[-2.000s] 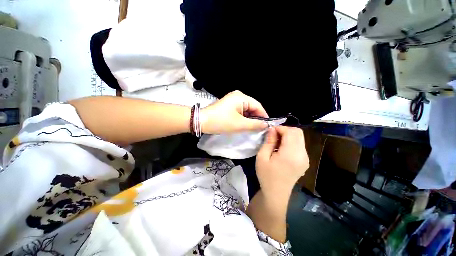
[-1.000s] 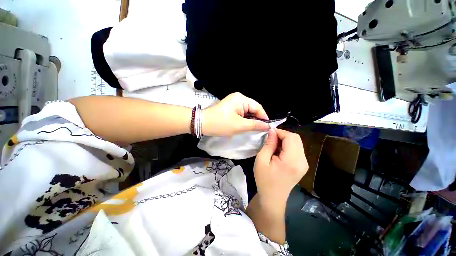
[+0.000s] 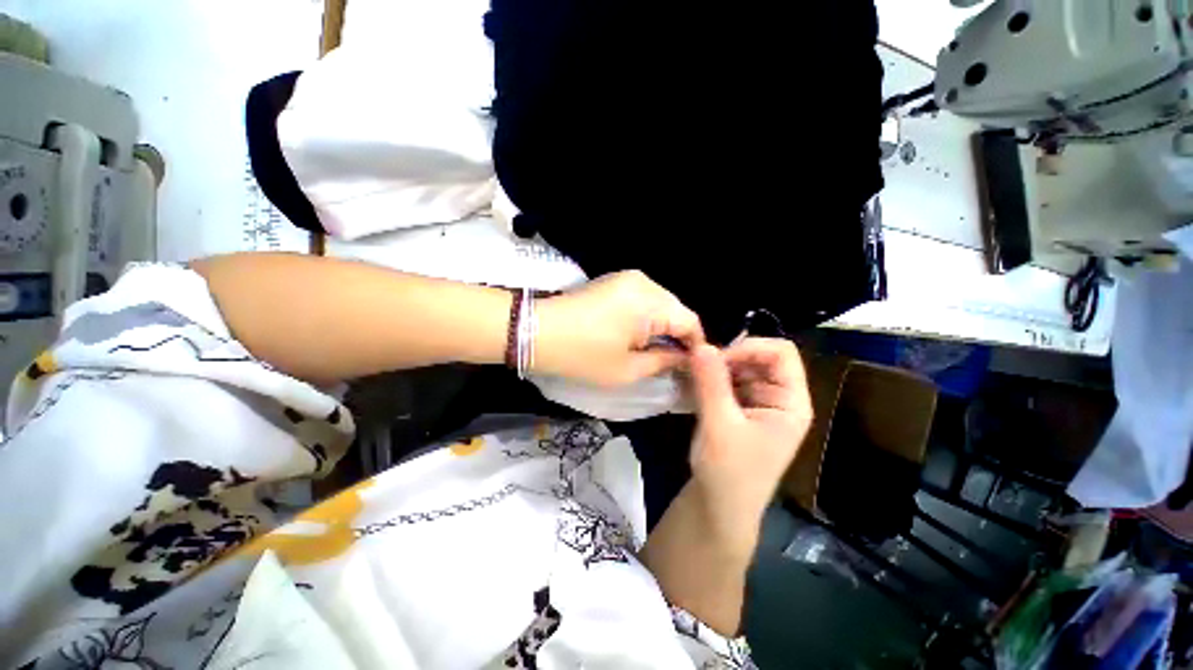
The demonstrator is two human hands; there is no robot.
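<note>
The white fabric piece [image 3: 625,399] hangs under my left hand at the near edge of the black garment [image 3: 680,144]. My left hand [image 3: 622,330] pinches the fabric's upper edge. My right hand [image 3: 752,399] is bare, with thumb and fingertips together right beside my left fingertips; they are slightly blurred. A small pale tip and a thin glinting loop, perhaps thread, show just above the right fingers. I cannot make out a needle. My hands hide most of the held edge.
A white cloth with black edge [image 3: 380,144] lies left of the garment. Sewing machines stand at left [image 3: 59,196] and right [image 3: 1073,79], with scissors [image 3: 1083,295] near the right one. An open cardboard box [image 3: 879,439] and bagged items [image 3: 1099,609] are below right.
My left hand has dropped slightly and its fingers have curled in more. My right fingers have risen a little and spread beside it. Less of the white fabric shows.
</note>
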